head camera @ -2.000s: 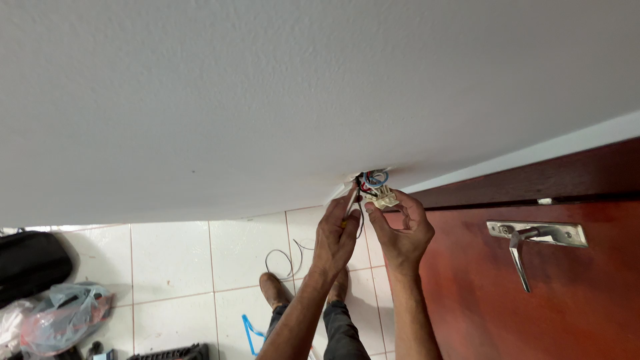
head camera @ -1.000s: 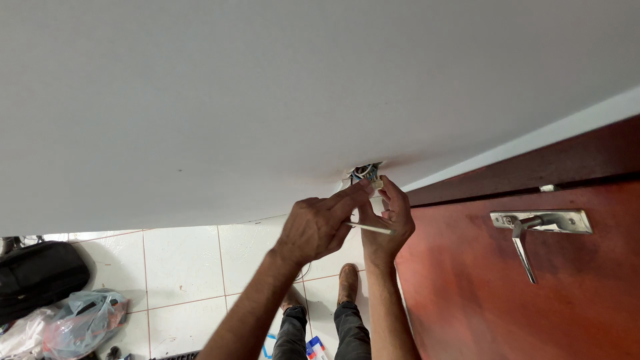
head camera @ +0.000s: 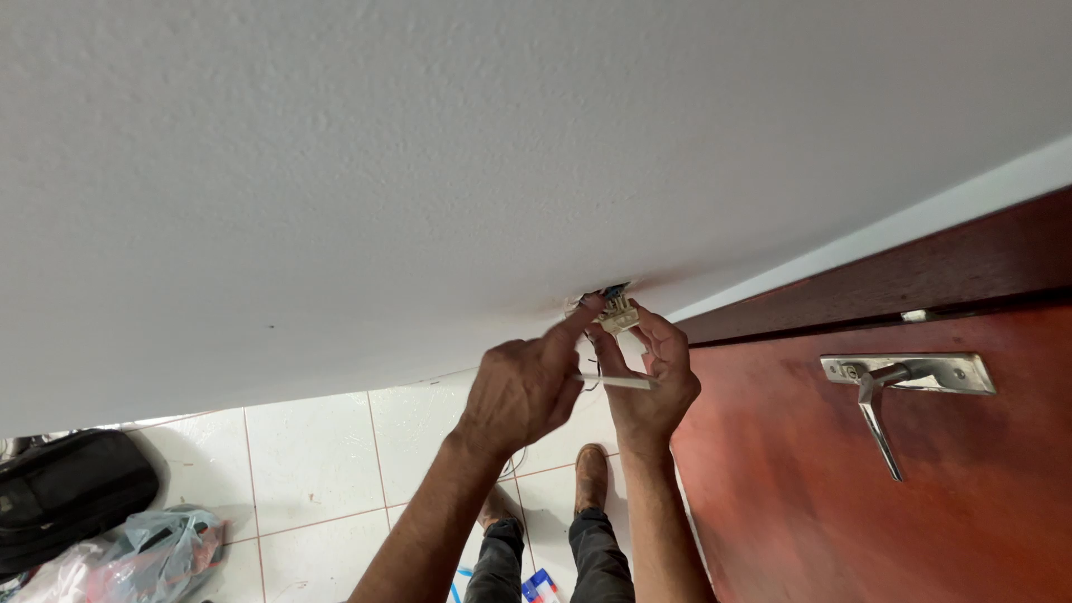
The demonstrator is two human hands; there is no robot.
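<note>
A cream plastic electrical switch or socket module (head camera: pixel 620 318) stands out from the wall box opening, with blue and dark wires (head camera: pixel 615 293) behind it. My right hand (head camera: pixel 657 368) grips the module between thumb and fingers from the right and below. With its index finger stretched out, my left hand (head camera: pixel 523 385) reaches to the wires at the left side of the opening. A thin pale stick-like object (head camera: pixel 617 382) sticks out from my left palm across my right thumb's base; its kind is unclear. A thin dark wire (head camera: pixel 596 364) hangs between the hands.
The grey-white wall (head camera: pixel 335 209) fills the upper view. At the right is a reddish-brown door (head camera: pixel 837 519) with a metal lever handle (head camera: pixel 879 419). On the tiled floor (head camera: pixel 318 469) at lower left lie a black bag (head camera: pixel 75 486) and plastic bags (head camera: pixel 159 553). My shoes are below.
Two seconds ago my left hand held the pale object close to the wires; now it points across my right hand, and my left index finger is stretched to the opening. My right hand stays at the module.
</note>
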